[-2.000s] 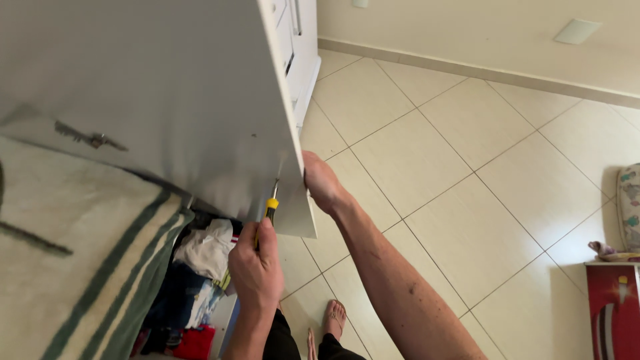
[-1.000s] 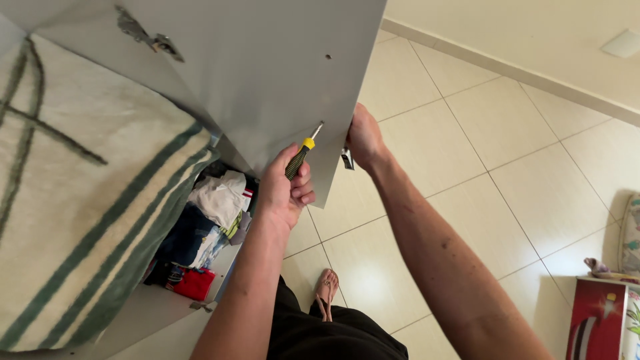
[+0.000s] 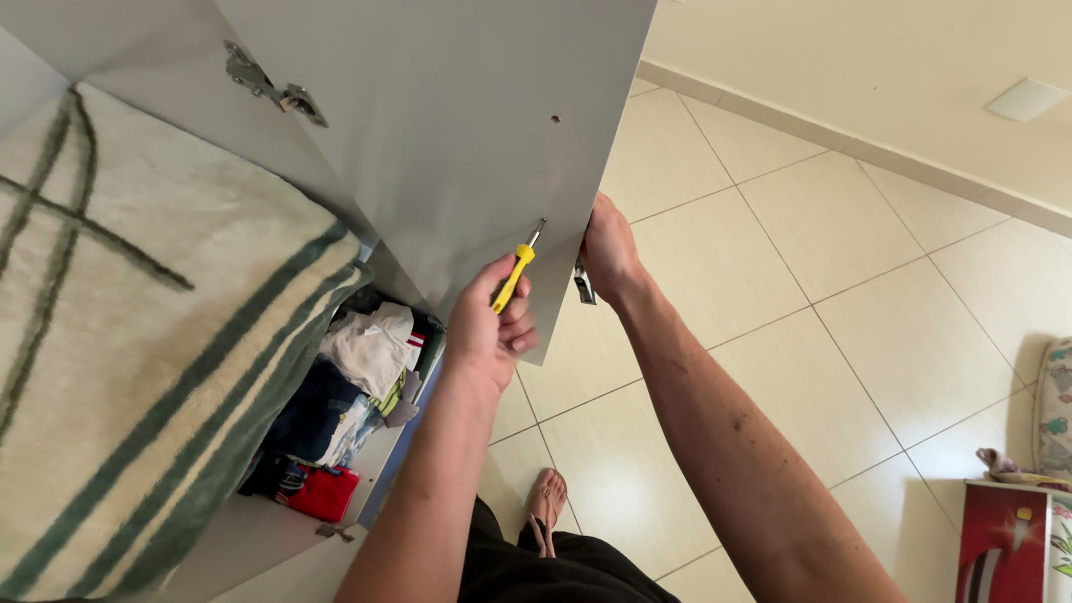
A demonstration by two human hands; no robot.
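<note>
My left hand [image 3: 494,322] is closed round a screwdriver [image 3: 513,280] with a yellow and black handle. Its tip meets the inner face of a grey cabinet door [image 3: 444,126], below an open screw hole [image 3: 555,119]. On the far side of the door's edge, my right hand [image 3: 611,247] rests with its fingers hidden behind the panel. A shiny metal handle [image 3: 584,281] shows just below that hand; whether the fingers hold it is hidden. A metal hinge [image 3: 275,84] joins the door to the cabinet side.
A cream blanket with green stripes [image 3: 209,352] lies in the cabinet at left. Beneath it, folded clothes [image 3: 368,347] fill a lower compartment, near another small hinge [image 3: 333,532]. Tiled floor [image 3: 754,276] lies to the right, with a red box-like item [image 3: 1001,536] at lower right.
The metal handle beside my right hand, out of sight two seconds ago, now shows past the door's edge. The screwdriver stays in my left hand at the door. The view has shifted.
</note>
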